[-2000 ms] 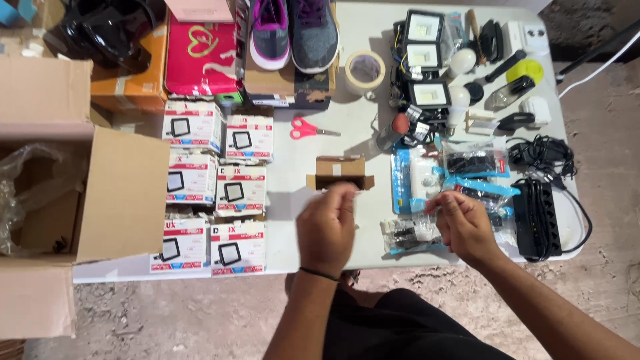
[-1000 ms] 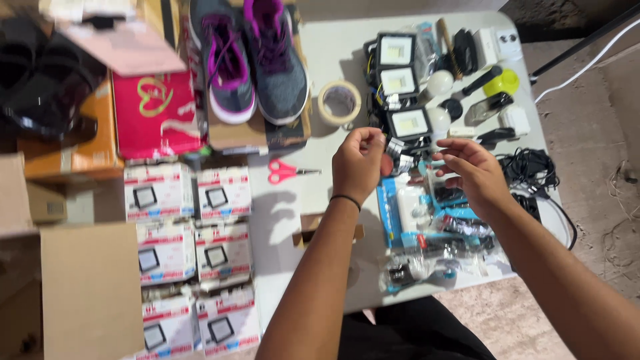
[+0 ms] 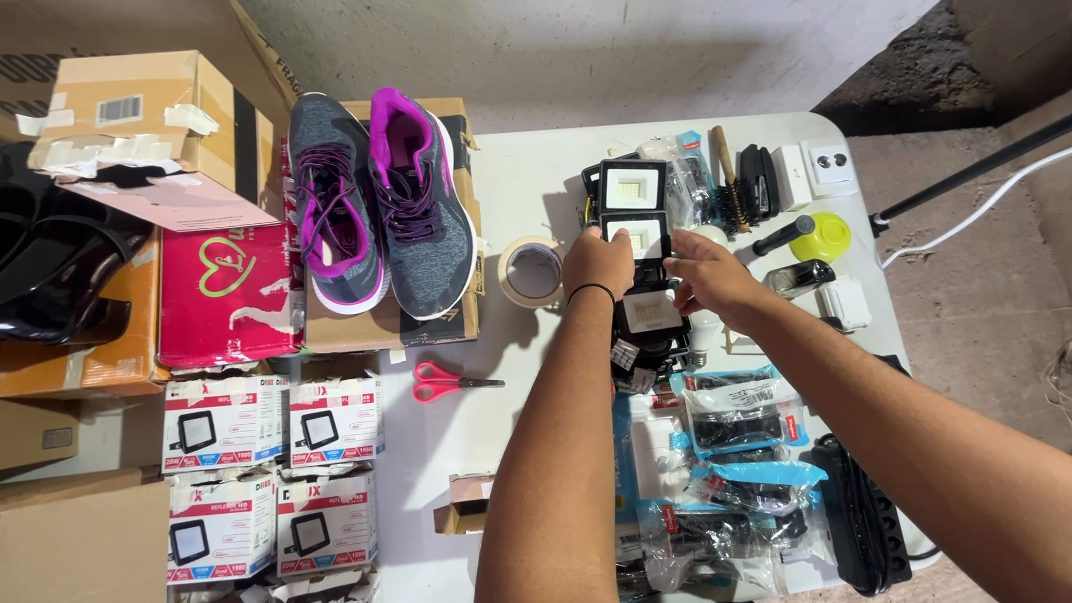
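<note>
Three black LED floodlights with white faces stand in a column at the table's back right. My left hand (image 3: pixel 600 266) touches the left edge of the middle floodlight (image 3: pixel 636 237), fingers bent on its frame. At that light's right edge is my right hand (image 3: pixel 710 276), its fingers curved and partly apart. The upper floodlight (image 3: pixel 633 186) lies just beyond my hands, and the lower floodlight (image 3: pixel 651 313) is just below them. A roll of masking tape (image 3: pixel 507 270) lies left of my left hand. Whether either hand grips the middle light firmly, I cannot tell.
Red-handled scissors (image 3: pixel 437 383), sneakers (image 3: pixel 431 251) on a cardboard box and printed floodlight boxes (image 3: pixel 222 423) are left. Bagged black items (image 3: pixel 737 423), a power strip (image 3: pixel 879 519), a round hairbrush (image 3: pixel 727 167) and a yellow-green round object (image 3: pixel 821 238) are right.
Both hands have moved from above the table's front part up to the floodlights at the back. The view has shifted toward the wall and the table's back.
</note>
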